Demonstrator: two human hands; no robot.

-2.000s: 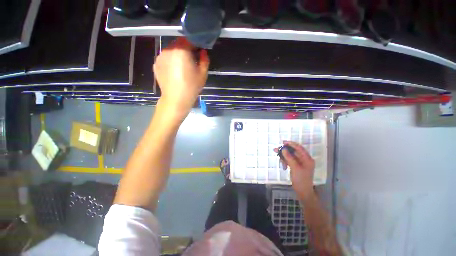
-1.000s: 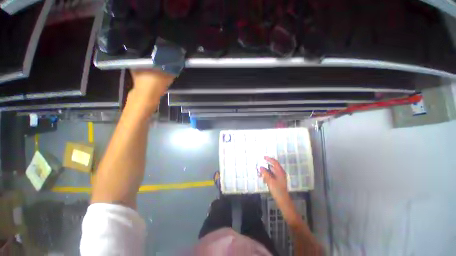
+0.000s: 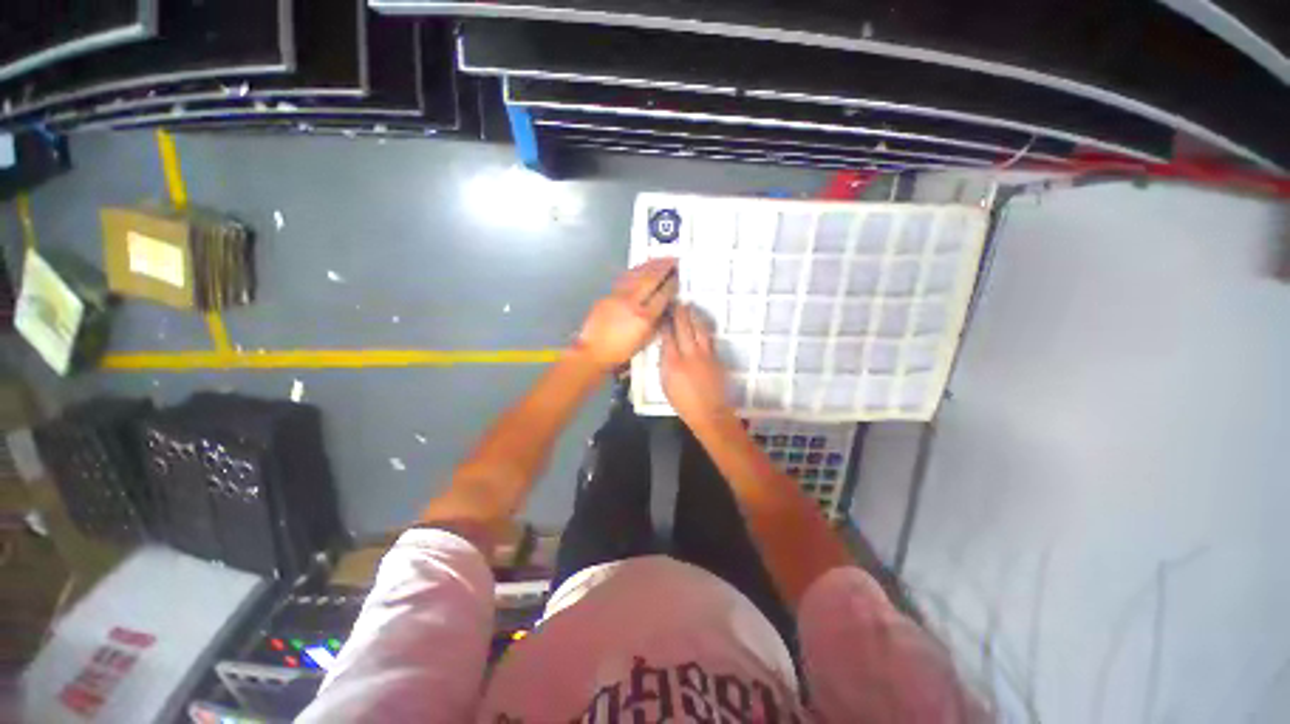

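A white grid tray (image 3: 835,311) with square pockets lies in front of me. One black round smartwatch (image 3: 665,225) sits in its top left pocket. My left hand (image 3: 625,323) is over the tray's left edge, its fingers closed on a small dark thing (image 3: 659,287) seen edge-on, which looks like a watch. My right hand (image 3: 690,361) is beside it, fingertips close to my left fingers and bent over the left column of pockets. What my right fingers hold, if anything, is hidden.
Black rack shelves (image 3: 792,71) with silver edges span the top. Another gridded tray (image 3: 809,464) shows below the white one. Cardboard boxes (image 3: 153,256) and black holders (image 3: 234,474) stand on the floor at left. A white wall (image 3: 1118,424) is at right.
My left hand has come down from the shelf edge to the tray. My right hand has moved left across the tray to meet it. The view has tilted down, away from the upper shelf.
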